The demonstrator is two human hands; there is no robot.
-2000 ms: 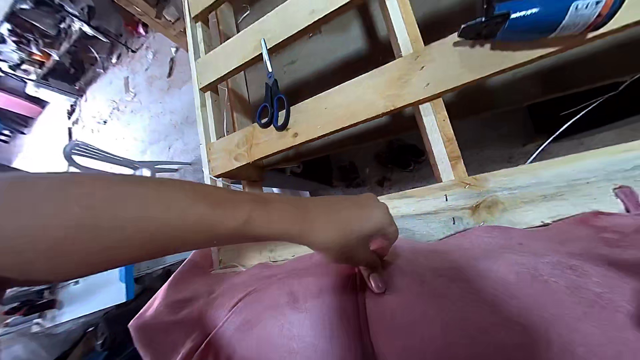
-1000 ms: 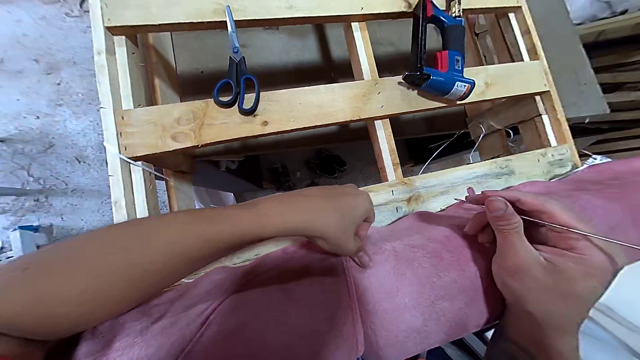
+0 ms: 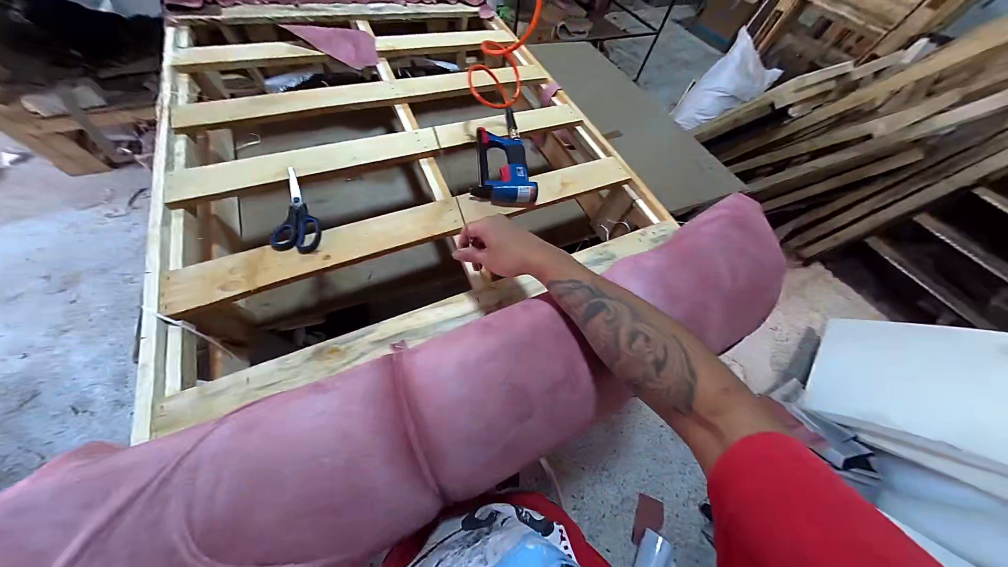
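My right hand (image 3: 500, 246), on a tattooed forearm, reaches over the front rail of a slatted wooden frame (image 3: 315, 244). Its fingertips pinch a thin cord (image 3: 438, 142), which runs up across the slats. Pink upholstery fabric (image 3: 504, 386), with a seam across it, drapes in a thick padded roll along the front rail, under my forearm. Just beyond the hand a blue and black pneumatic stapler (image 3: 508, 169) rests on the slats. Scissors with dark blue handles (image 3: 297, 224) lie on slats to the left. My left hand is not in view.
An orange coiled air hose (image 3: 496, 75) runs from the stapler to the back. A pink fabric scrap (image 3: 339, 45) hangs over the far slats. At the right are stacked wooden boards (image 3: 866, 142), a white sack (image 3: 724, 79) and a pale panel (image 3: 913, 378).
My left hand, on the fabric's seam in both earlier frames, is out of view. My right hand has moved from above the fabric to over the slats. The view has swung and widened.
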